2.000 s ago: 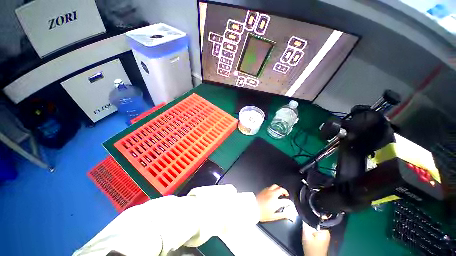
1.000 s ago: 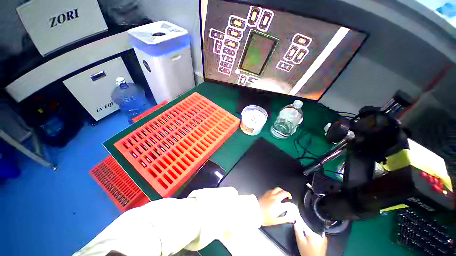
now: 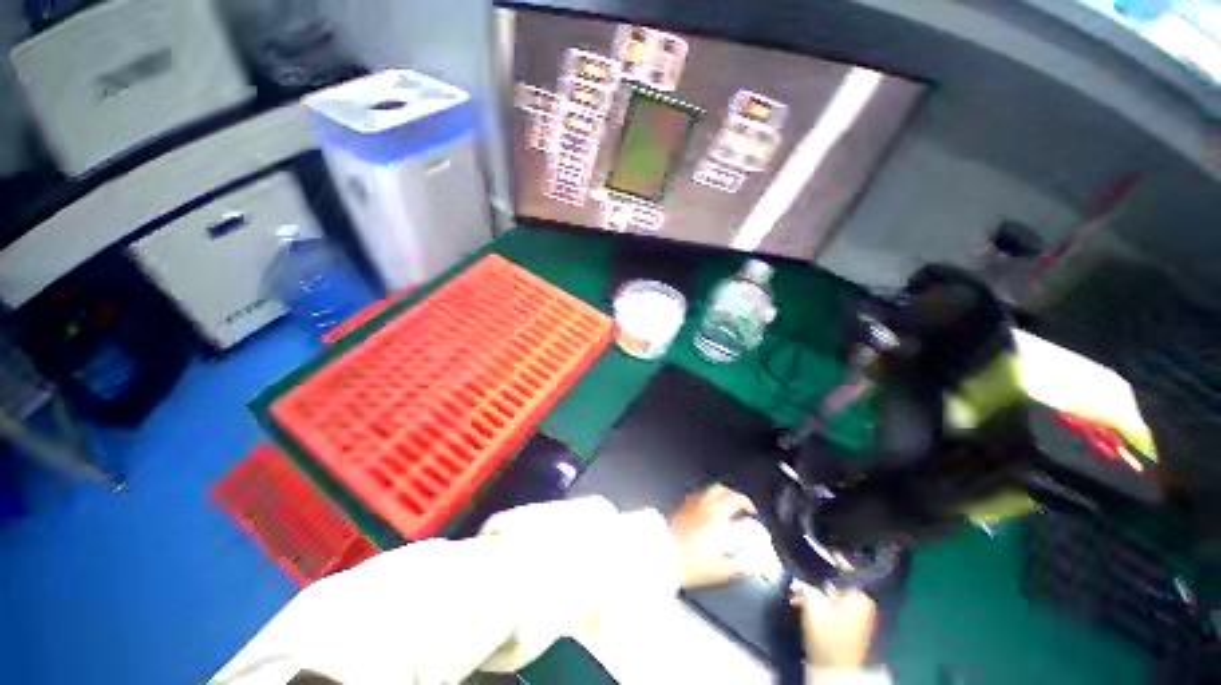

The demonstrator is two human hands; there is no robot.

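Observation:
The view is blurred by motion. The black microscope (image 3: 924, 462) stands over the black base plate (image 3: 670, 435). My left hand (image 3: 710, 535) lies on the plate left of the lens ring, its fingers around a small white piece, likely a wipe (image 3: 758, 551). My right hand (image 3: 837, 624) is just below the lens ring; its fingertips are blurred and partly hidden by the ring, so what they hold cannot be told. The monitor (image 3: 723, 134) shows a magnified module, a green rectangle ringed by pale pads.
An orange-red slotted tray (image 3: 449, 388) lies left of the plate, with a black phone (image 3: 542, 471) between. A round tub (image 3: 649, 319) and clear bottle (image 3: 735, 313) stand behind. A lower red tray (image 3: 288, 515), a white paper sheet (image 3: 683, 645) and a keyboard (image 3: 1111, 582) also show.
The whole view has shifted and blurred with head movement. The bright blur at the screen's lower edge a second ago is gone. My right hand has shifted slightly relative to the lens ring.

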